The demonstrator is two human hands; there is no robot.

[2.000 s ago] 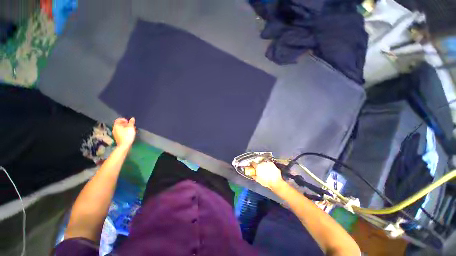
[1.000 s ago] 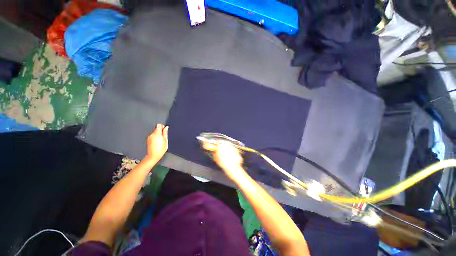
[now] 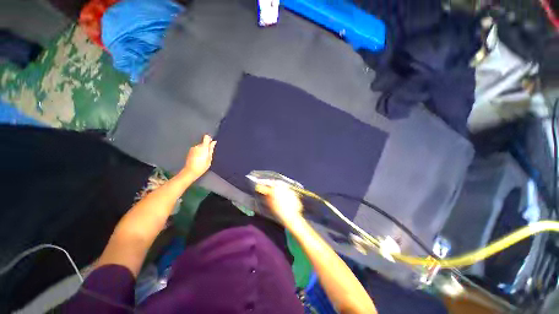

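A navy garment piece (image 3: 300,132) lies flat on the grey ironing table (image 3: 178,98). My right hand (image 3: 282,201) grips the steam iron (image 3: 276,179), which rests on the garment near its front edge, its pointed end to the left. A yellow steam hose (image 3: 490,241) and a thin black cable run from the iron to the right. My left hand (image 3: 201,157) is at the garment's left front corner, fingers closed together; whether it pinches the cloth edge cannot be told.
A crumpled navy heap (image 3: 429,76) lies at the table's far right. A blue case (image 3: 343,21) and a small white patterned rectangle (image 3: 268,12) lie at the far edge. Blue (image 3: 138,34) and orange-red bundles are beyond the left side. A white and blue card (image 3: 440,248) is at the right.
Over two seconds the iron moved from the garment's right front corner leftward along its front edge. In the last second it has shifted little. The camera view has also shifted.
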